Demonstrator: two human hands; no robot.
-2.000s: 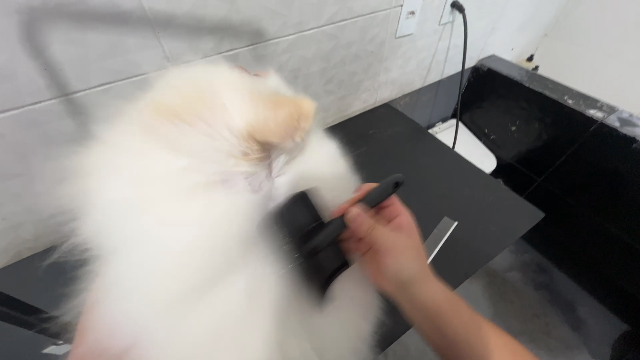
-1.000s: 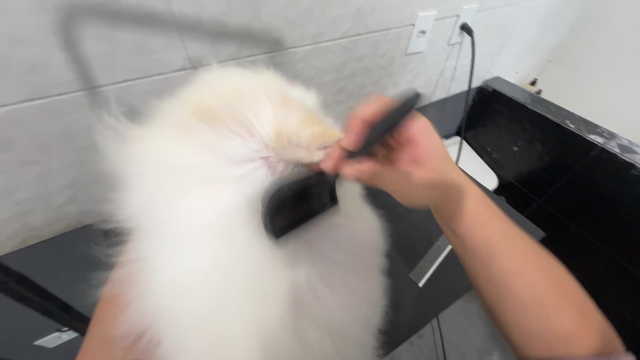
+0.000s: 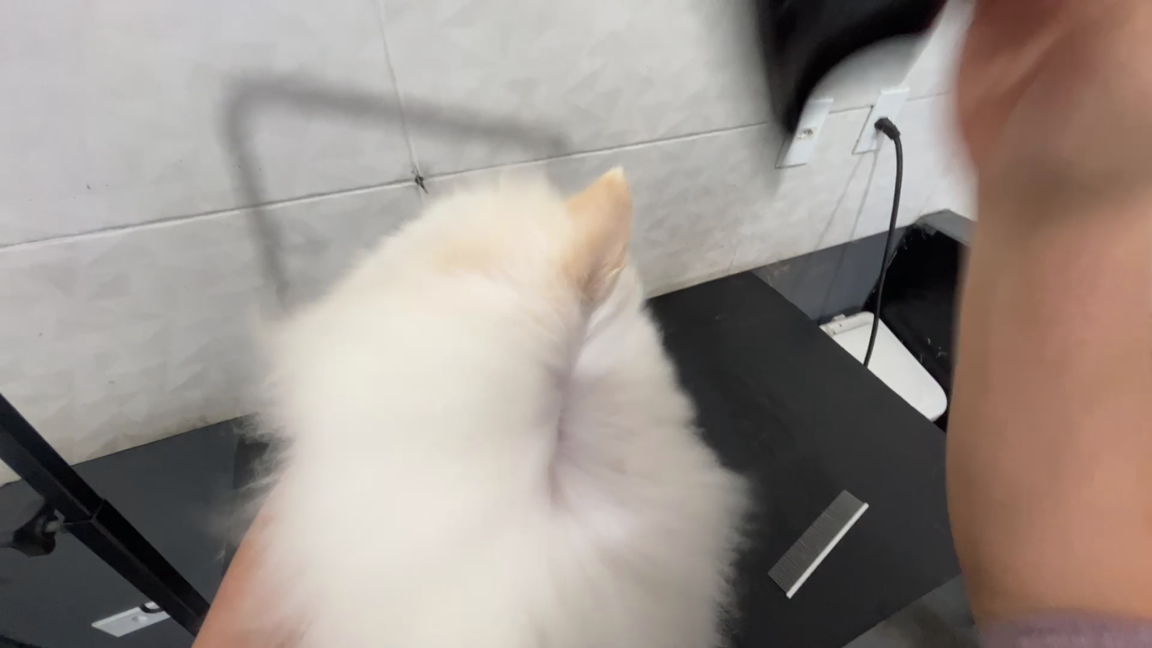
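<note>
A fluffy white dog (image 3: pixel 450 432) with a pale orange ear is on a black table (image 3: pixel 765 378), and its coat is parted below the ear. High at the right, my right hand (image 3: pixel 1008 81) is blurred and partly cut off by the top edge. Beside it is the black grooming brush (image 3: pixel 832 45), blurred and close to the camera. My left forearm (image 3: pixel 238 585) reaches behind the dog's lower left side; the hand itself is hidden. A metal comb (image 3: pixel 819 544) lies on the table to the dog's right.
A tiled wall (image 3: pixel 162 153) stands behind the table. A black cord (image 3: pixel 895 207) hangs from a wall socket (image 3: pixel 882 117) past a white object (image 3: pixel 891 364). At the left, a black metal post (image 3: pixel 99 513) rises at a slant.
My right hand has moved up and away from the dog's neck with the brush. The dog's ear, low and sideways before, now points up. The view has shifted.
</note>
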